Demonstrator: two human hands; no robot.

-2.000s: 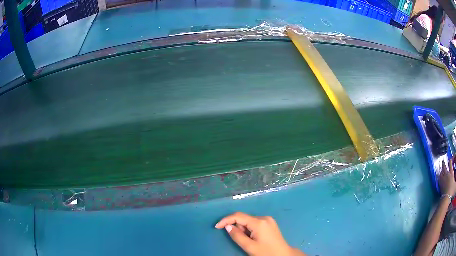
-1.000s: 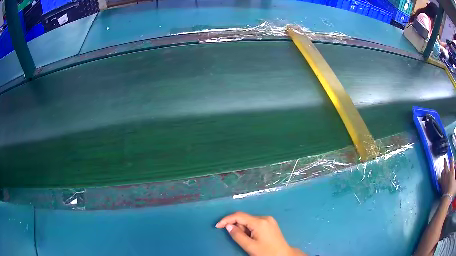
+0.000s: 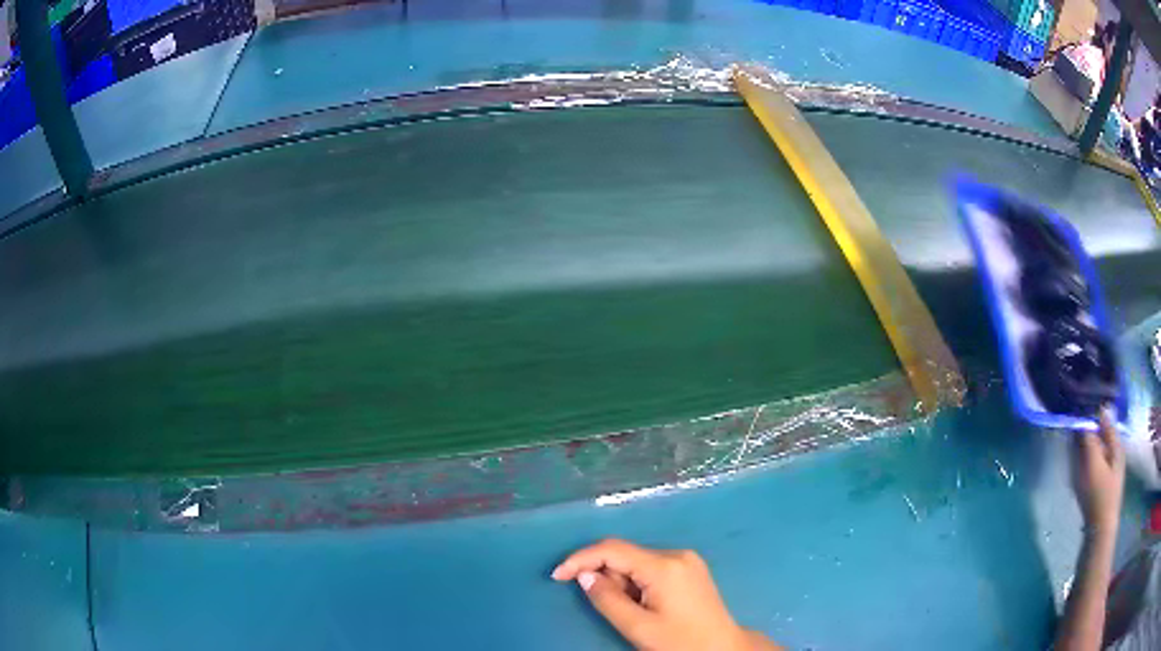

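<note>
My right hand (image 3: 662, 595) is low in the middle of the view, over the teal worktop (image 3: 382, 585). Its fingers are loosely bent and point left, with the thumb a little apart, and it holds nothing. My left hand is not in view. On the right, a blue tray (image 3: 997, 305) is tilted and blurred over the near edge of the green conveyor belt (image 3: 509, 305). Black headphones (image 3: 1067, 363) lie in it on a white liner. Another person's hand (image 3: 1097, 471) holds the tray's near end.
A yellow strip (image 3: 847, 229) slants across the belt, left of the tray. Frayed clear tape (image 3: 815, 426) lies along the belt's near edge. Green posts (image 3: 57, 115) stand at the far side. Blue crates (image 3: 917, 26) are at the back, and another person is at the far right.
The other person's hand has moved the tray left and away from me, from the right worktop to over the belt, and turned it. My right hand has not visibly moved.
</note>
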